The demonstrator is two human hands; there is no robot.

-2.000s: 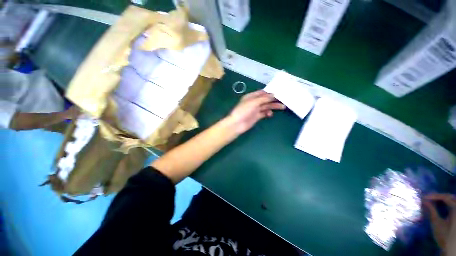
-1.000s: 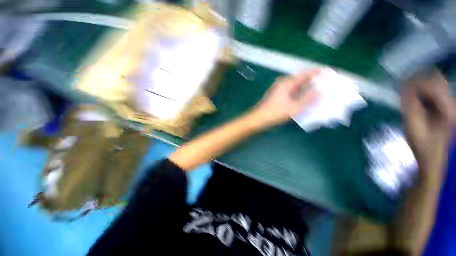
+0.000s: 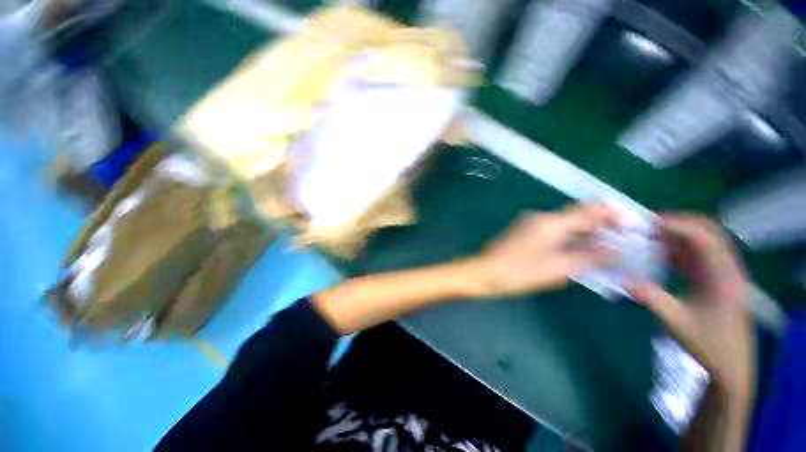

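White folded leaflets [image 3: 610, 284] lie at the bench's far edge, between my two hands and partly hidden by them. My left hand [image 3: 543, 252] comes in from the left, its fingers and thumb closed on the white paper. My right hand [image 3: 707, 282] is at the right side of the same paper, fingers and thumb curved around it. Blur hides whether it grips the paper or a small packet. A shiny pile of clear packets [image 3: 676, 384] lies on the bench beside my right wrist, partly covered by the forearm.
Several white cartons [image 3: 552, 53] stand on the green conveyor beyond the pale side rail [image 3: 539, 163]. A box of leaflet bundles in torn brown paper [image 3: 256, 106] is at left. A brown carton [image 3: 168, 247] is below it. A pale ring [image 3: 482, 165] lies near the rail. Another person's sleeve is far left.
My left hand has moved right from the leaflets' left edge onto them. My right hand has gone from the packet pile up and then left to the leaflets. The view has shifted.
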